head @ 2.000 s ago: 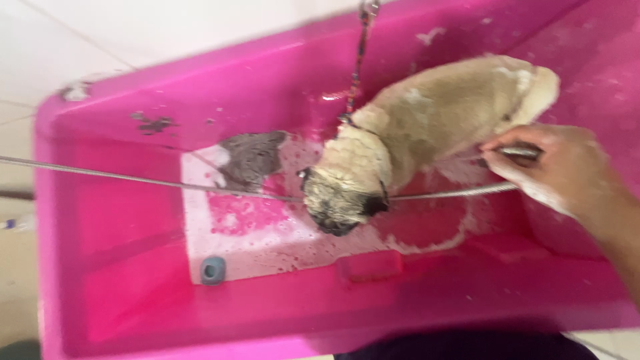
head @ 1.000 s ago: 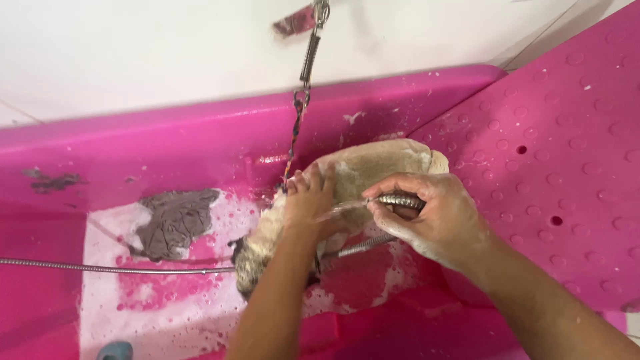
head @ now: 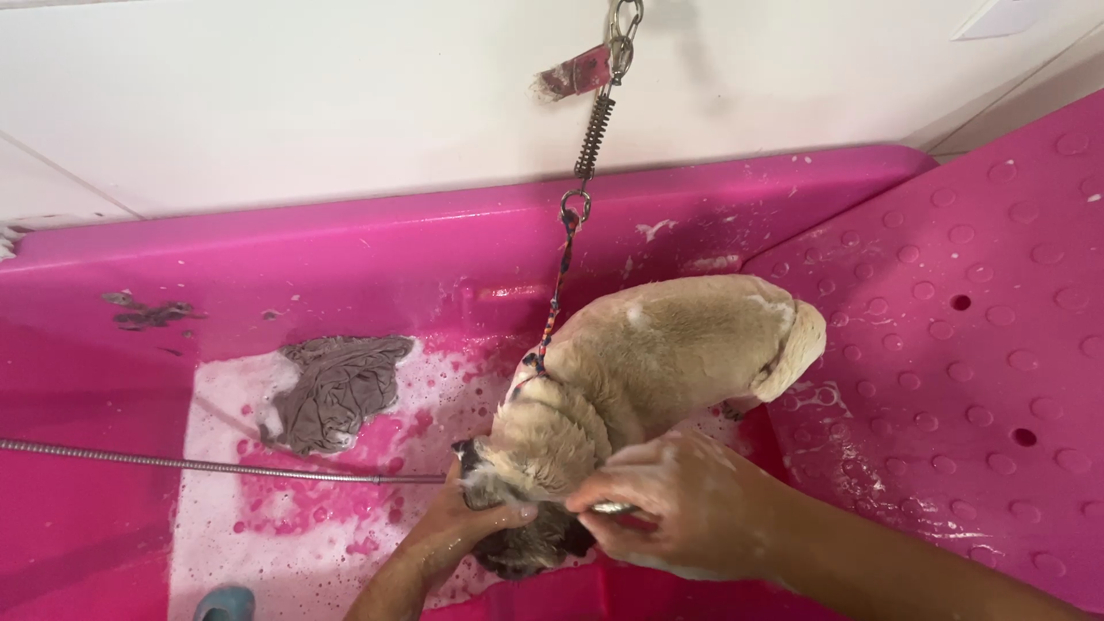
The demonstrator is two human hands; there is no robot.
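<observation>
A wet fawn pug point(head: 681, 345) stands in a pink plastic tub, its dark-faced head low at the bottom of the view. A multicoloured cord point(head: 553, 315) runs from its neck up to a metal spring. My left hand point(head: 461, 522) is on the side of its head, thumb over the fur, fingers partly hidden; it appears to hold only the head. My right hand point(head: 673, 509) is closed around the metal end of a shower hose, close beside the head. The flexible metal hose point(head: 259, 470) comes in from the left and passes out of sight behind the dog.
A grey wet cloth point(head: 341, 392) lies on the sudsy tub floor. A blue-grey object point(head: 226, 604) is at the lower left. The tub's rim point(head: 345, 211) runs along a white wall point(head: 302, 103). A pink ramp-like panel with raised dots point(head: 975, 345) stands at right.
My left hand has come into view since the oldest frame, and has moved from the dog's neck and back down to its head. My right hand has moved down to the head, too.
</observation>
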